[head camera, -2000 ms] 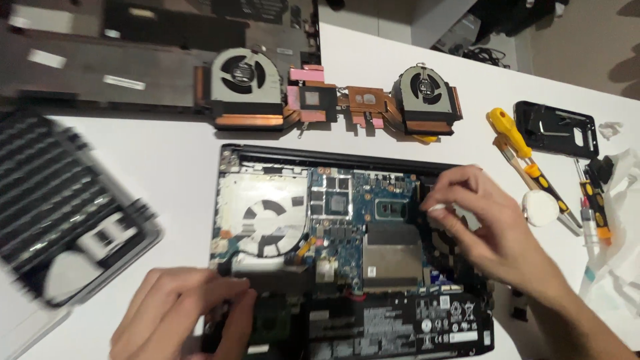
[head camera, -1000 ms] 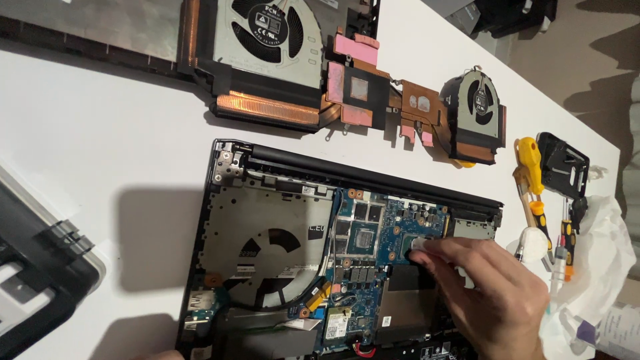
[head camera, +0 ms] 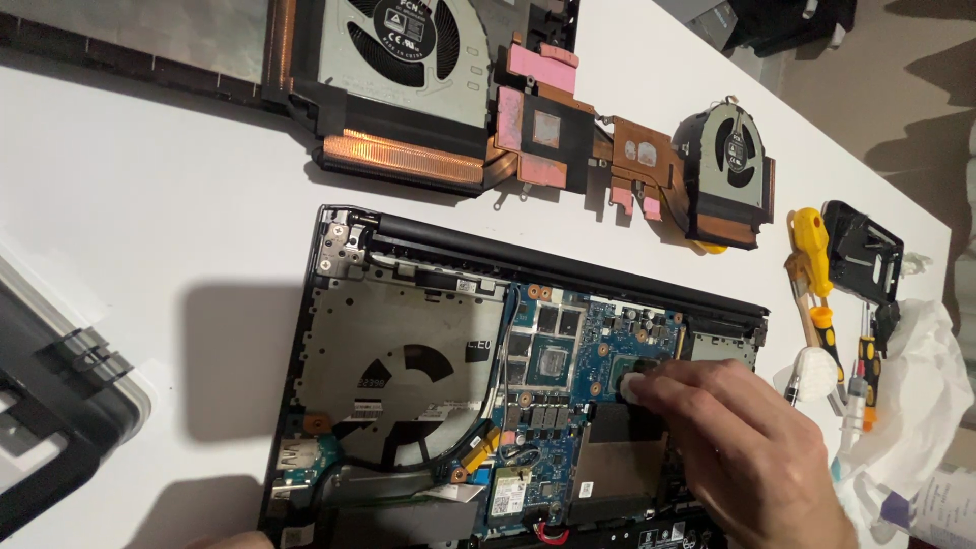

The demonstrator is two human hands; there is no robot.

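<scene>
An opened laptop chassis (head camera: 412, 320) lies on the white table with its blue motherboard (head camera: 591, 335) exposed. My right hand (head camera: 743, 450) pinches a small white wad (head camera: 631, 386), seemingly cotton, against the processor area (head camera: 621, 370) on the board. To the left on the board sits a second bare chip (head camera: 550, 362) inside a metal frame. Only a bit of my left hand (head camera: 232, 540) shows at the bottom edge, by the laptop's lower left corner; its fingers are cut off. Behind the laptop lies the removed copper heatsink (head camera: 640, 156) with pink thermal pads and two fans (head camera: 404, 46).
At right lie a yellow-handled screwdriver (head camera: 810, 248), a brush (head camera: 801, 293), a round white pad (head camera: 814, 374), a syringe (head camera: 855, 404), a black plastic case (head camera: 862, 248) and a crumpled white bag (head camera: 907, 404). A tool case (head camera: 91, 366) stands at left; a dark laptop cover (head camera: 152, 46) lies behind.
The view has come nearer and shifted. My right hand has brought the white wad onto the processor area. My left hand, over the laptop's lower left earlier, is now mostly out of view.
</scene>
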